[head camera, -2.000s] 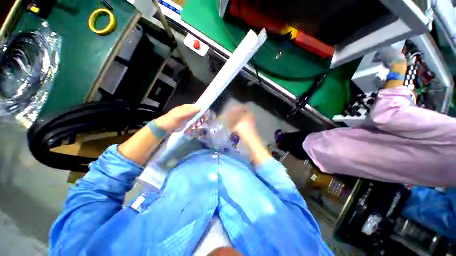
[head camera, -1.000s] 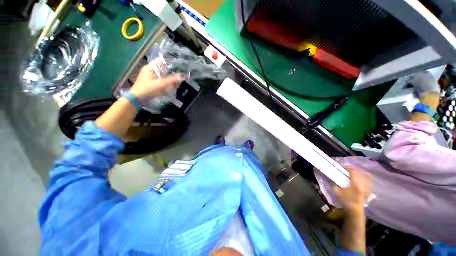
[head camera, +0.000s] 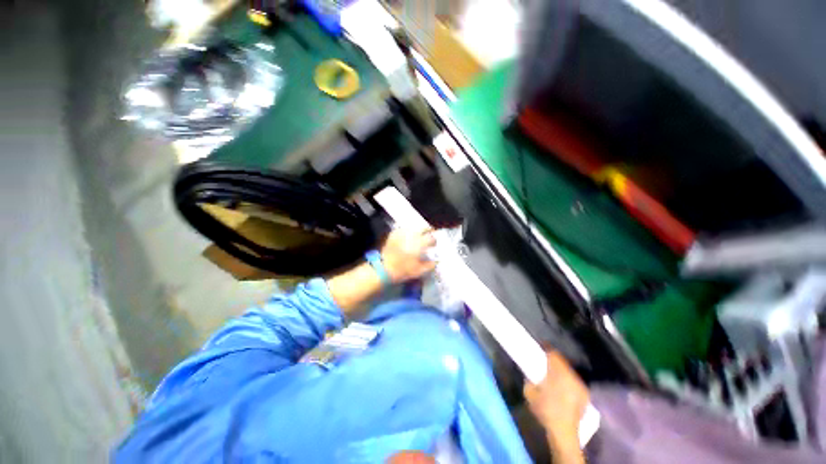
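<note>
A long white trim strip (head camera: 494, 317) runs diagonally in front of my body, from upper left to lower right. My left hand (head camera: 409, 254) is closed around the strip near its upper left end, with a blue band on the wrist. Some crinkled clear film (head camera: 446, 285) hangs beside my left hand; whether the hand also grips it is unclear. My right hand (head camera: 559, 399) holds the strip near its lower right end, and the end shows past the hand. The view is blurred.
A green side table (head camera: 299, 127) bears a yellow tape roll (head camera: 336, 80) and a clear-wrapped coil (head camera: 204, 91). A black hose coil (head camera: 263, 222) lies below it. A white cabinet (head camera: 761, 95) with a red bar (head camera: 566, 140) is on the green bench. A coworker's pink sleeve (head camera: 670, 426) is close at right.
My left hand has moved from the film over the trolley to the strip and grips it. My right hand still holds the other end. The view has shifted, and the surroundings appear lower and further right.
</note>
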